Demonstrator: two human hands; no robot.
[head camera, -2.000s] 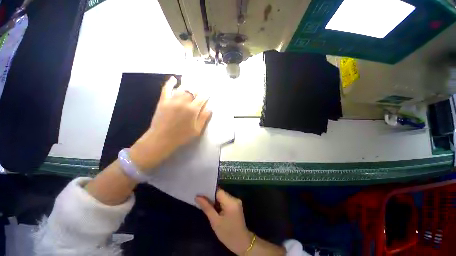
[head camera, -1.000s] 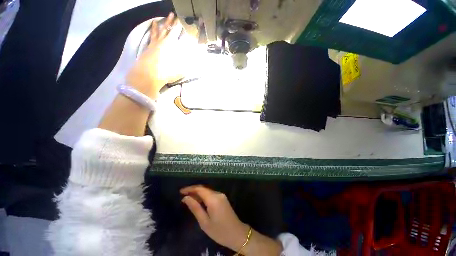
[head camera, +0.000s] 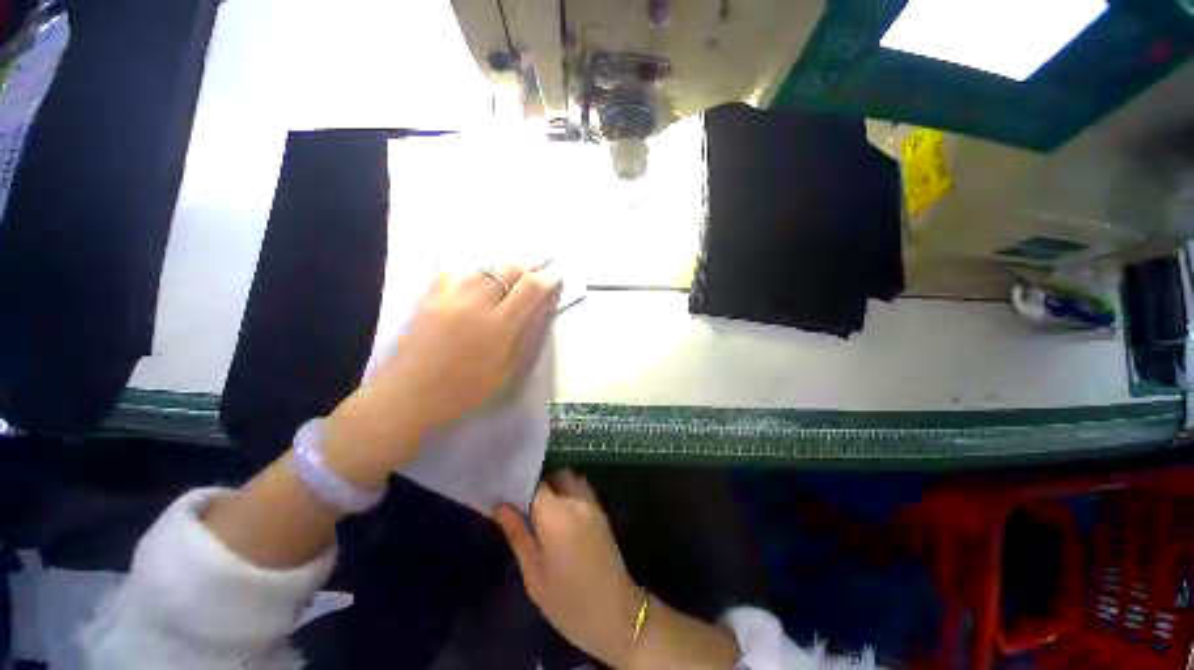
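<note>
A white-faced piece (head camera: 452, 216) lies over a black fabric panel (head camera: 308, 275) on the machine table, its upper end in the glare beside the presser foot (head camera: 563, 128). My left hand (head camera: 458, 340) rests flat on the white piece, fingers together, pressing it rather than gripping it. My right hand (head camera: 571, 556) pinches the lower right corner of the white piece between thumb and fingers, below the table's front edge. The needle is lost in the glare.
A stack of black pieces (head camera: 799, 223) lies right of the needle. Long black panels (head camera: 92, 210) lie at the left. A measuring tape (head camera: 838, 439) runs along the green front edge. Small tools (head camera: 1063, 306) lie on the machine base. A red basket (head camera: 982, 576) stands lower right.
Since one second ago, a white piece over a black panel has come beside the needle. My left hand has moved down onto it, and my right hand has taken its lower corner.
</note>
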